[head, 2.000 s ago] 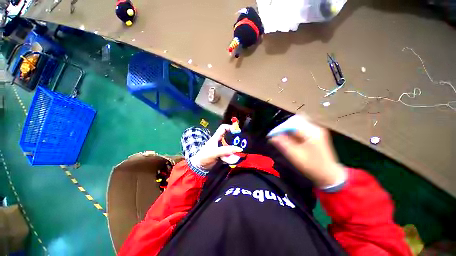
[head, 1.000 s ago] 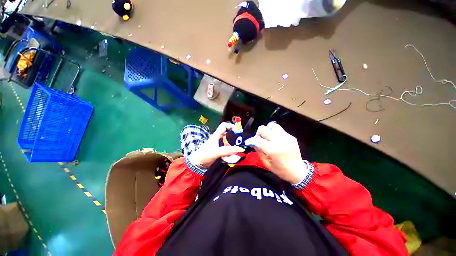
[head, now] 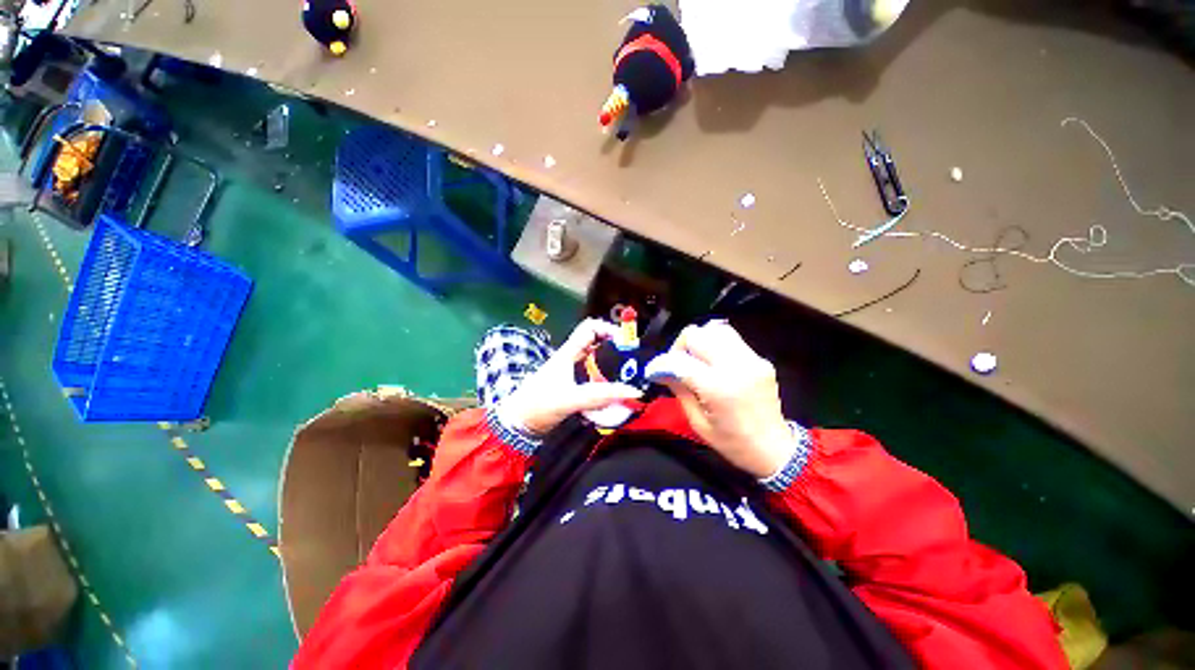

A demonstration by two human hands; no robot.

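Observation:
A small black plush bird (head: 611, 367) with a white round eye, a red and yellow tip and a white belly is held over my lap. My left hand (head: 553, 393) is closed around its left side. My right hand (head: 718, 387) is at its right side with thumb and index finger pinched together beside the eye, covering that part of the toy. A pale blue wrap shows on a right finger. Whether a needle or thread is between the right fingertips is too small to tell.
On the brown table (head: 786, 144) lie two plush birds (head: 649, 66), a white plastic bag (head: 773, 26), black snips (head: 885, 174), loose thread (head: 1009, 249) and white scraps. A cardboard carton (head: 334, 484), blue stool (head: 393, 196) and blue basket (head: 151, 321) stand on the green floor.
My right hand was raised to the right of the toy two seconds ago and has come in against it. Dark thread strands on the table have shifted. My left hand stays around the toy.

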